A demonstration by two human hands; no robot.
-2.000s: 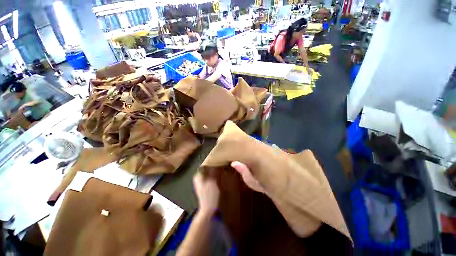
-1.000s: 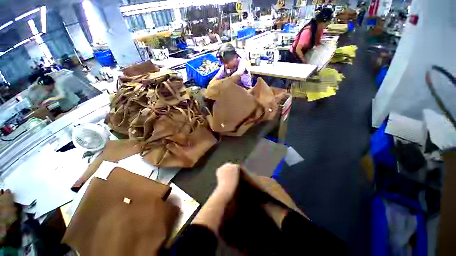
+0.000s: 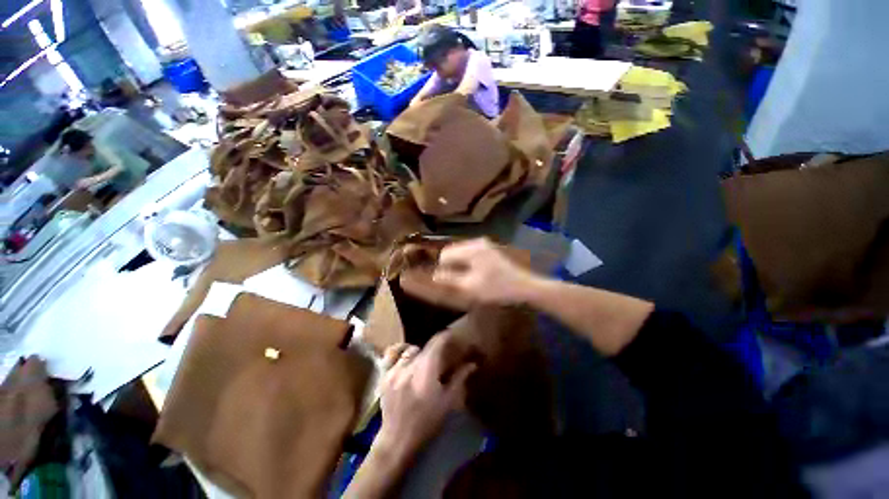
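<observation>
A brown bag body (image 3: 512, 361) stands in front of me with its dark mouth open toward the upper left. My left hand (image 3: 417, 390) grips its near edge, fingers curled over the rim. My right hand (image 3: 478, 273) is at the far edge of the mouth, fingers bent on the brown material; its fingertips are blurred. A brown flap with a small pale metal spot (image 3: 263, 390) lies at the left on white sheets.
A heap of brown bags (image 3: 312, 185) and more bag bodies (image 3: 458, 156) lie beyond my hands. A small white fan (image 3: 180, 237) stands left. A person in a cap (image 3: 458, 68) sits behind. A brown panel (image 3: 819, 234) shows at right, above blue crates.
The bag body has turned, and its mouth now faces up and left. My right hand has come out of the bag to its far edge. A brown panel has appeared at right.
</observation>
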